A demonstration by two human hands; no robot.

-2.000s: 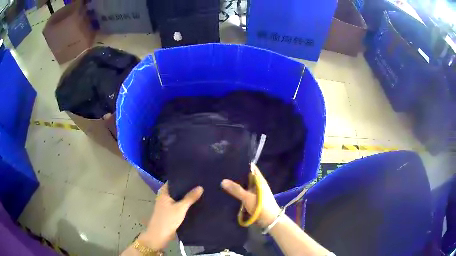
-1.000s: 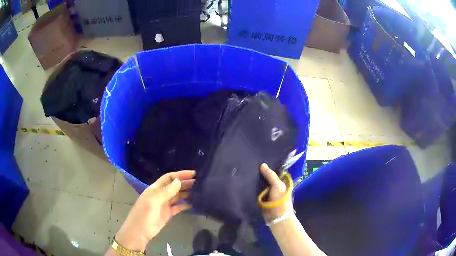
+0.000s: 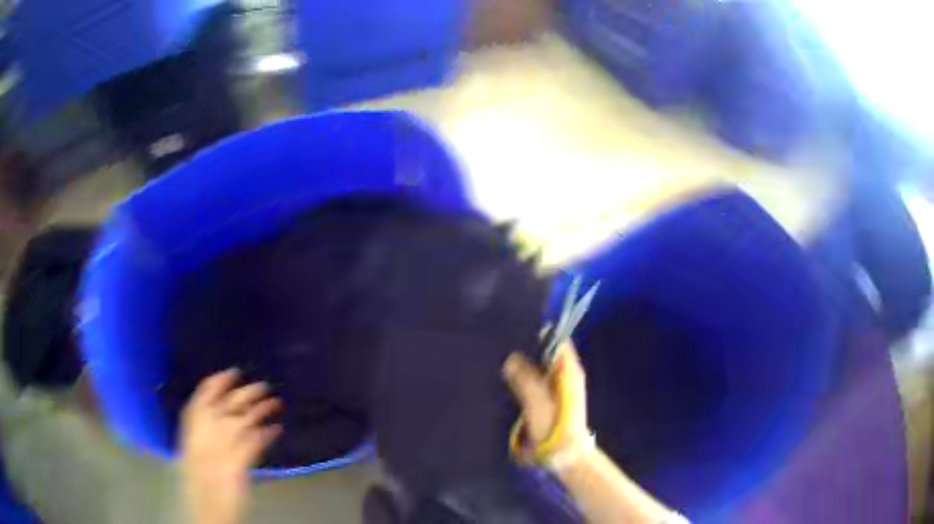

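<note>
The frame is blurred. My right hand (image 3: pixel 558 404) holds a black sewn fabric piece (image 3: pixel 440 379) by its right edge, and the scissors (image 3: pixel 568 328) with yellow handles are around its fingers, silver blades pointing up and slightly parted. The piece hangs over the right part of the blue main bin (image 3: pixel 277 169) and its rim. My left hand (image 3: pixel 227 425) is off the piece, fingers apart and empty, over the near left part of the bin. A dark pile (image 3: pixel 256 297) lies in the bin.
A second blue box (image 3: pixel 758 256), dark inside, stands close on the right. A container of black pieces (image 3: pixel 46 297) is at the far left. Blue boxes (image 3: pixel 379 46) stand behind on the pale floor (image 3: pixel 533 133).
The view has swung right, showing more of the second box. My left hand has let go of the piece and moved left of it. My right hand still holds the piece and scissors.
</note>
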